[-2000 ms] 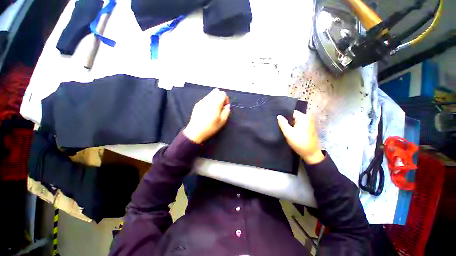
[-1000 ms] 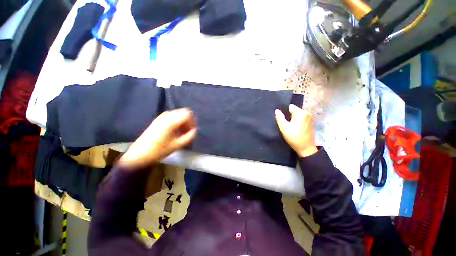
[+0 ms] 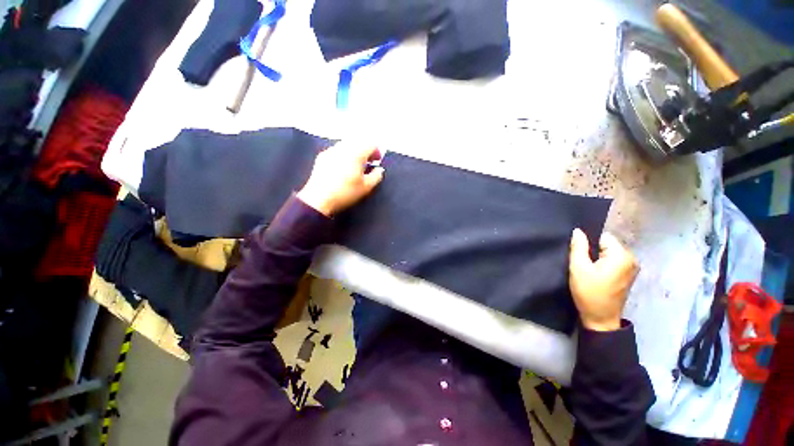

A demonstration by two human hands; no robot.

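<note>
A dark fabric panel (image 3: 474, 231) lies on the white cloth-covered table in front of my body. My left hand (image 3: 341, 179) pinches its upper left edge between thumb and fingers. My right hand (image 3: 601, 274) is at its right edge, with thumb and index finger spread in a V; whether it grips the fabric is hidden. Wider dark pieces (image 3: 231, 179) lie to the left, beside my left hand and reaching the table edge.
A steam iron (image 3: 657, 96) stands at the upper right. Black scissors (image 3: 707, 344) and a red plastic wrap (image 3: 753, 331) lie at the right. Dark pieces (image 3: 470, 39), blue ribbon (image 3: 366, 70) and a rod (image 3: 248, 78) are at the far side. Dark pieces hang below left (image 3: 152, 261).
My left hand has moved from the panel's lower left up to its top edge. The panel's folds and edges have shifted. The whole view has moved, with the table lying further right.
</note>
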